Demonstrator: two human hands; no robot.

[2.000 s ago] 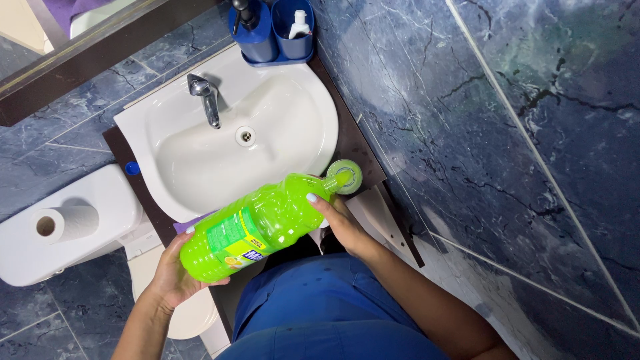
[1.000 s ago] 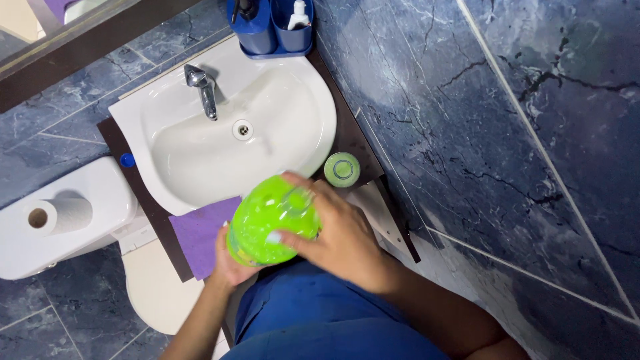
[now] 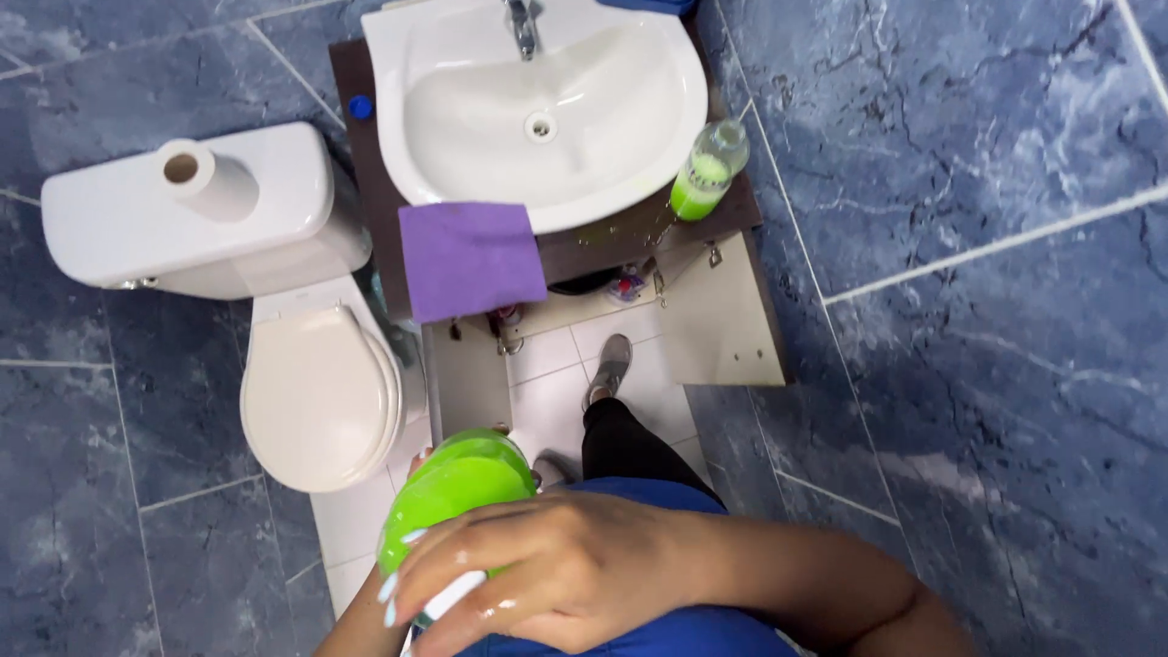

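Note:
A large clear plastic bottle of bright green liquid is held low in front of my body. My left hand supports it from the far left side and is mostly hidden behind it. Over its upper end lies my right hand, fingers curled around the neck area; the cap or mouth is hidden. A smaller clear bottle partly filled with green liquid stands at the right front of the vanity, its mouth uncapped. Drops of liquid lie on the dark wood beside it. At the vanity's left is a blue bottle cap.
A white sink is set in the dark vanity top, with a purple cloth over the front edge. Below, the cabinet door hangs open. At left stands a toilet with a paper roll on its tank. Tiled wall at right.
The large bottle was tilted over the small bottle's mouth two seconds ago; it has since moved away from the vanity, toward my body, in both hands. The view has shifted to show more floor.

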